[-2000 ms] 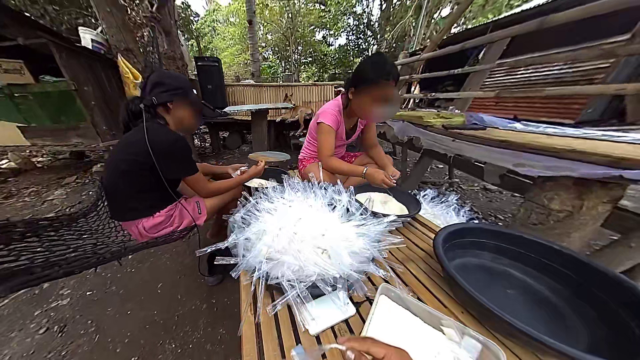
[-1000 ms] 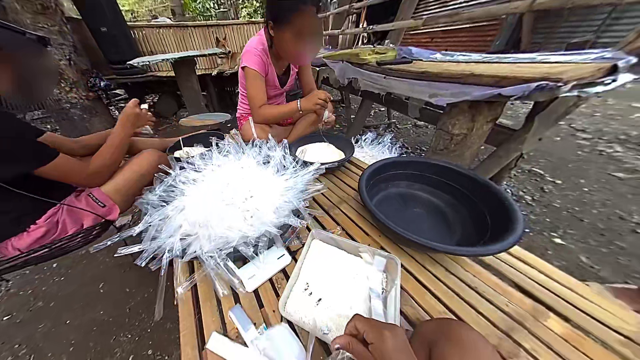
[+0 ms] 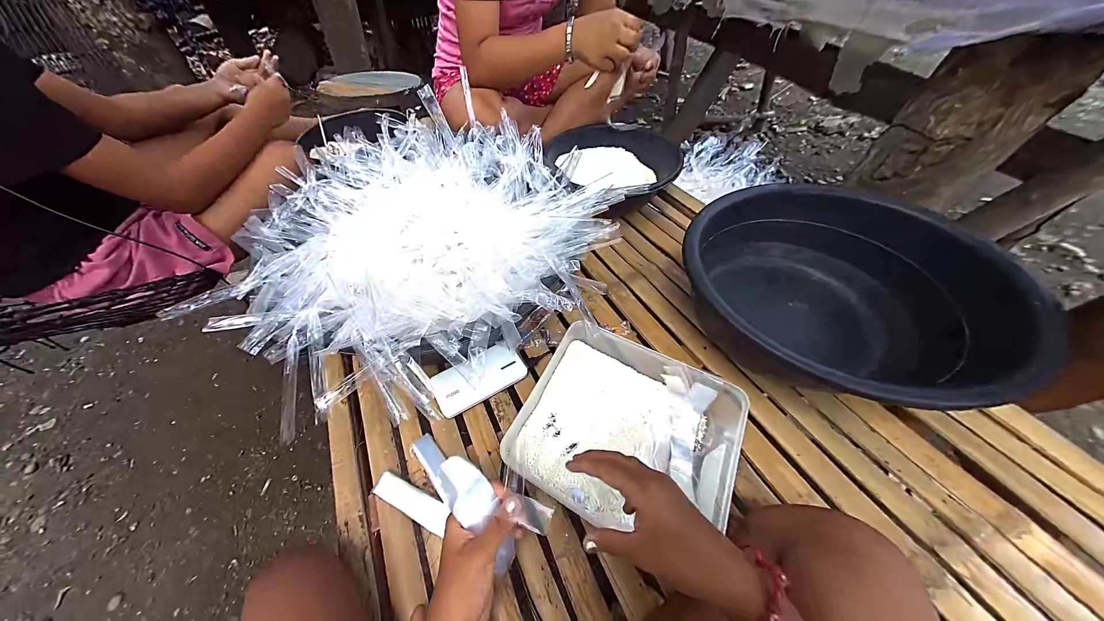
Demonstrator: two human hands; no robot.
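Note:
My left hand [image 3: 473, 552] pinches a small clear plastic sleeve [image 3: 528, 512] between thumb and fingers, low at the middle of the view. Just beyond its fingers are white strips [image 3: 411, 504] and a bunched white piece [image 3: 467, 490]. My right hand [image 3: 647, 517], with a red bracelet at the wrist, is spread with fingers apart over the near edge of a clear plastic container [image 3: 735, 405]. White powder [image 3: 595, 405] with dark specks fills much of that container, and plastic pieces [image 3: 690, 423] lie along its right side. Nothing shows between the right hand's fingers.
A big heap of filled clear plastic sleeves [image 3: 431, 233] covers the bamboo bench's [image 3: 828, 466] far left. A white device [image 3: 479, 379] lies beside it. A large black basin [image 3: 871, 293] stands right. Two people sit beyond, near a black bowl of white powder [image 3: 608, 168].
The view has tilted down and shifted. My left hand, out of view one second ago, now shows with a sleeve. The person at left has lowered their hands.

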